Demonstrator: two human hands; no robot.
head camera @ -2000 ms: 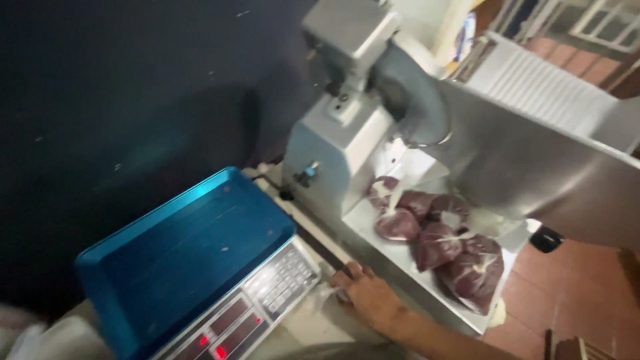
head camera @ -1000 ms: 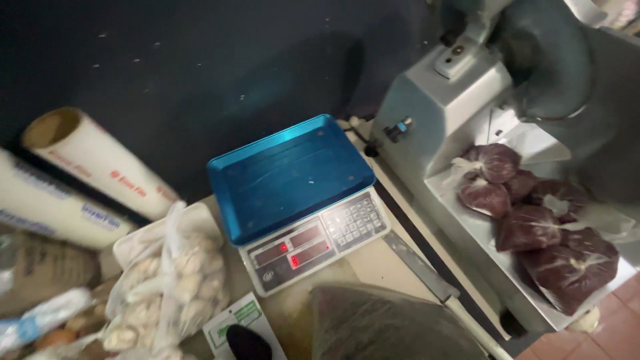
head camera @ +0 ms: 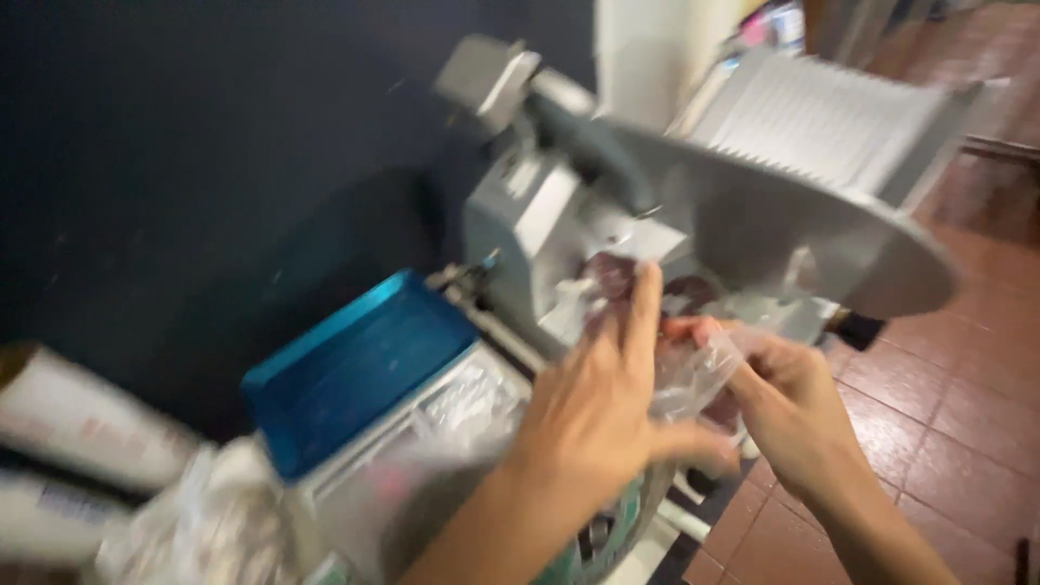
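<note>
My left hand [head camera: 597, 398] reaches over the dark red bagged contents [head camera: 613, 276] on the slicer's tray, its fingers apart; whether it grips a bag is unclear. Just to its right, my right hand [head camera: 780, 382] pinches the gathered clear plastic of a bag [head camera: 699, 370]. Both hands are in front of the metal slicing machine [head camera: 520, 227], partly hiding the bags. Left of them stands a digital scale with a blue tray [head camera: 366, 366]; clear plastic [head camera: 471, 402] covers part of its panel.
The slicer's broad metal plate [head camera: 780, 219] and ribbed carriage [head camera: 821, 122] extend right, above a tiled floor [head camera: 918, 414]. A dark wall rises behind the scale. Rolls of film [head camera: 89, 414] and a plastic bag of pale pieces [head camera: 211, 520] are at lower left.
Both hands have come into view over the bags on the slicer, where no hand showed one second ago. Clear plastic now lies across the scale's panel. The view has swung right.
</note>
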